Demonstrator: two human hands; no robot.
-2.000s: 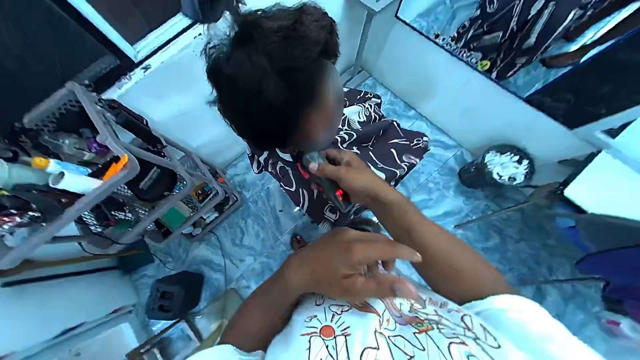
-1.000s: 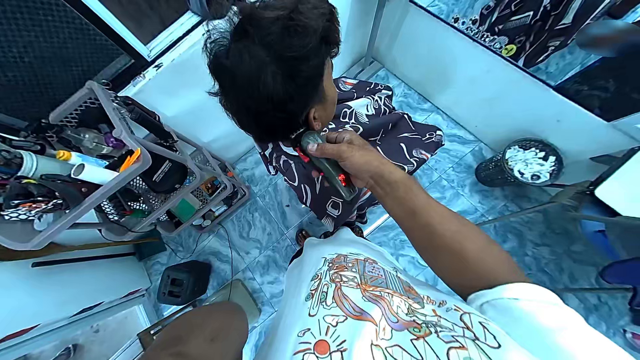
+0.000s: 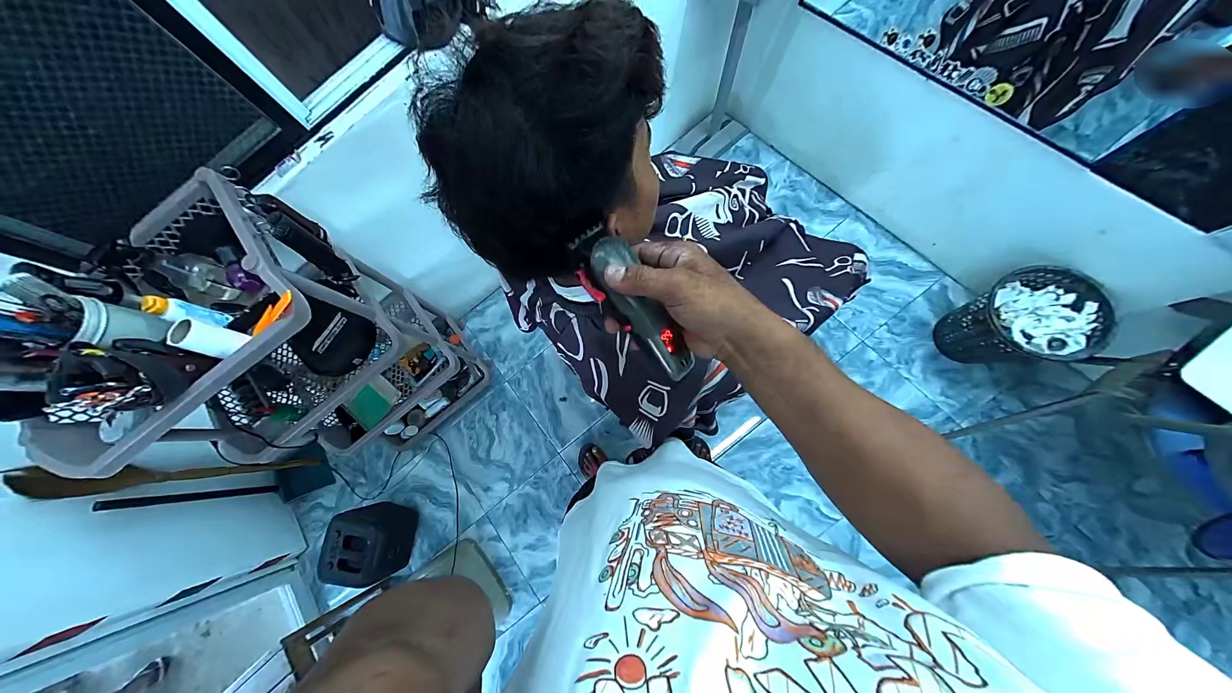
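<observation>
My right hand (image 3: 688, 294) is closed around a dark cordless hair clipper (image 3: 640, 313) with red trim and a small lit red display. The clipper's toothed end touches the dark hair (image 3: 539, 144) of a seated person, low at the back of the head, behind the ear (image 3: 616, 223). Around that person hangs a dark barber cape (image 3: 760, 236) with a white and red print of scissors and combs. My left hand is out of view; a rounded piece of bare skin, arm or knee, shows at the bottom left.
A tiered plastic rack (image 3: 289, 337) with bottles, combs and tools stands at left. Near it are a black device (image 3: 369, 544) and a thin cable on the tiled floor (image 3: 525, 404). A mesh bin (image 3: 972, 322) holding white scraps stands at right, below a wall mirror (image 3: 1001, 91).
My left hand, seen two seconds ago in front of my shirt, has left the view. My right hand keeps the clipper at the back of the person's head.
</observation>
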